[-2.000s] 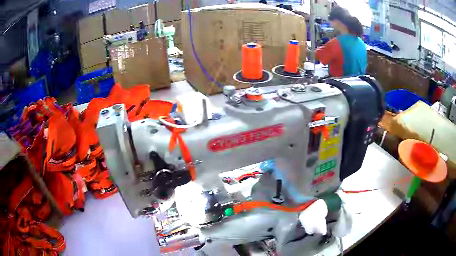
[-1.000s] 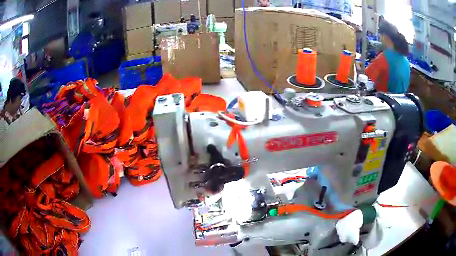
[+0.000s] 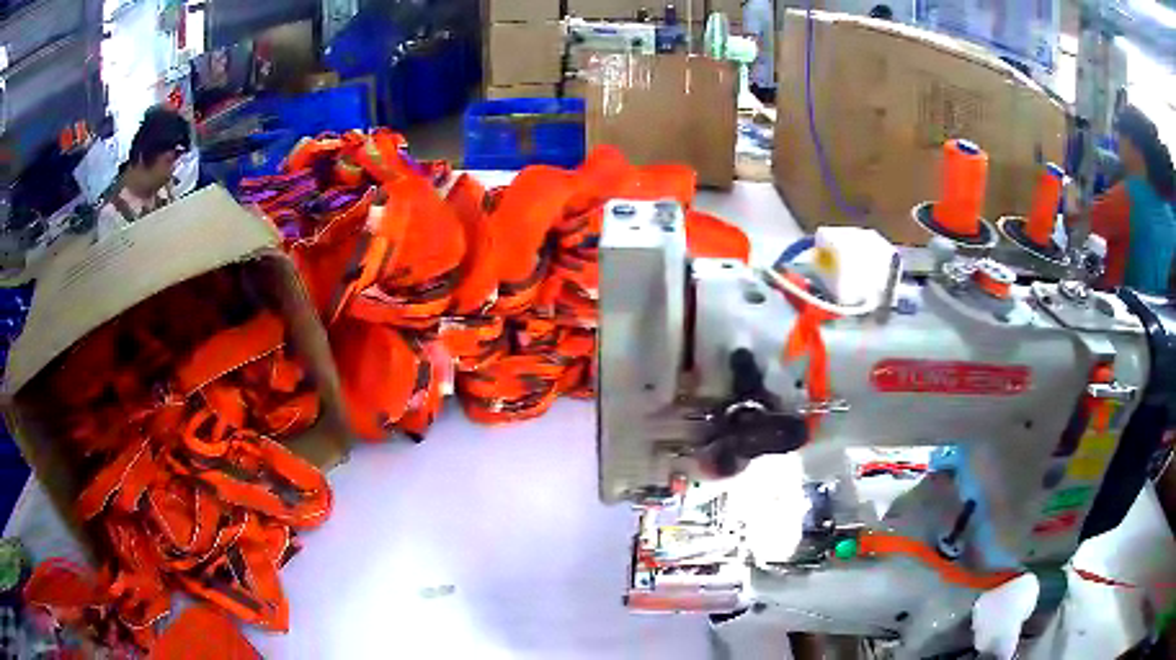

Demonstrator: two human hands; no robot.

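Neither of my hands shows. The grey industrial sewing machine [image 3: 954, 335] with a red label stands at the right. Its needle area [image 3: 774, 509] is brightly lit and glaring, with shiny metal binder plates [image 3: 684, 554] beside it. An orange binding tape [image 3: 935, 557] runs along the lower arm to the needle area. An open brown carton [image 3: 155, 271] lies tipped at the left, with orange side band loops [image 3: 213, 471] with dark strips spilling out of it. A large heap of bundled orange pieces [image 3: 426, 252] lies behind on the white table [image 3: 477, 542].
Two orange thread cones [image 3: 963, 187] stand behind the machine. A large cardboard box [image 3: 903, 129] and a blue bin [image 3: 522, 133] are at the back. One person [image 3: 148, 168] is at the far left, another [image 3: 1141, 219] at the right edge.
The view has turned left, so the machine sits further right in the picture and the carton of loops is more fully visible. The tape reel has left the view.
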